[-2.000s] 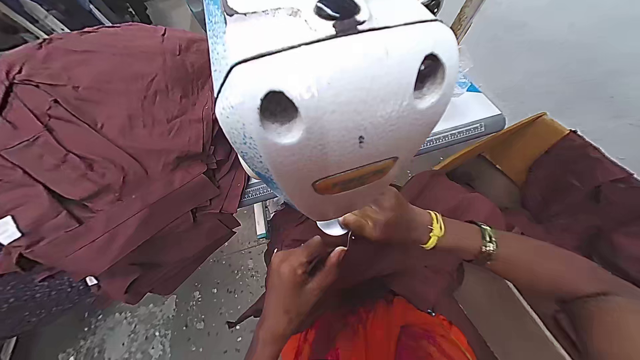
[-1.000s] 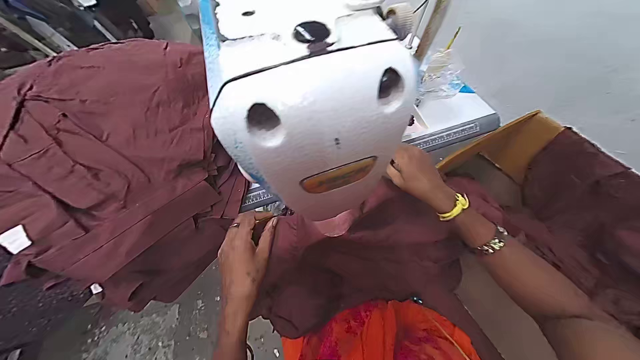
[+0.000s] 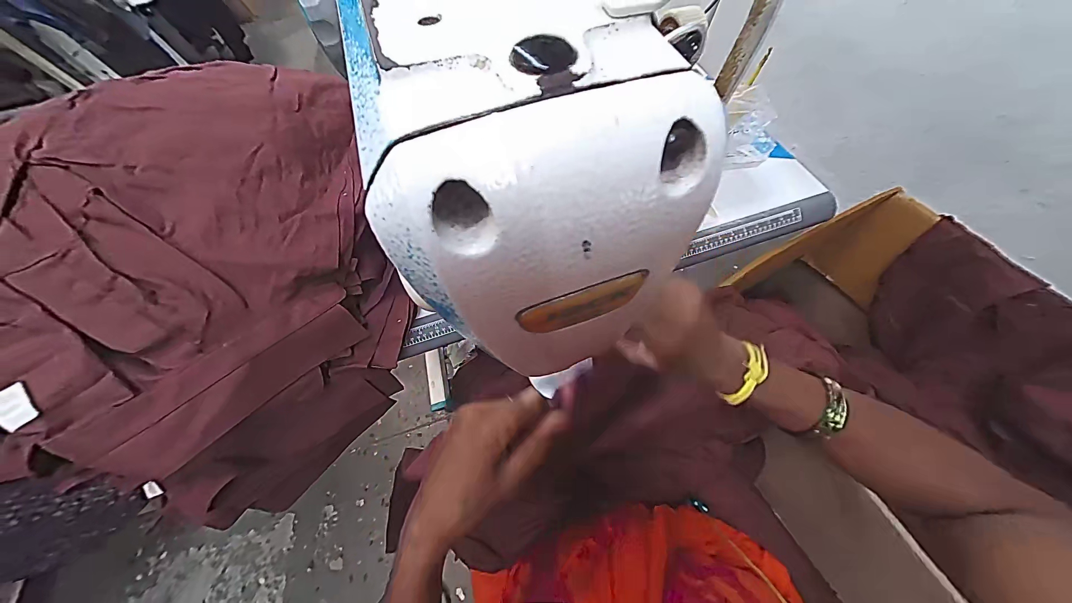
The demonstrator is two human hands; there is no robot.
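Observation:
The white head of a sewing machine (image 3: 553, 209) fills the upper middle and hides the needle area. Below its lower edge, my left hand (image 3: 494, 452) pinches the maroon fabric (image 3: 636, 435) between thumb and fingers, by a small dark purple bit. Blurred by motion, my right hand (image 3: 678, 335) is at the right of the machine head, over the same fabric; whether its fingers hold the cloth cannot be told. A yellow band (image 3: 748, 373) and a metal bracelet or watch (image 3: 831, 408) circle my right wrist. The fabric lies over my lap, above orange cloth (image 3: 645, 557).
A large pile of maroon fabric pieces (image 3: 193, 209) stands at the left. At the right, a cardboard box (image 3: 863, 243) holds more maroon cloth (image 3: 963, 335). The machine table (image 3: 770, 197) has a ruler strip along its edge and a clear plastic bag (image 3: 749, 126) on it.
Since one second ago, my left hand has moved right from the table edge to beneath the machine head. My right hand has come lower, and the cloth between the hands is bunched differently.

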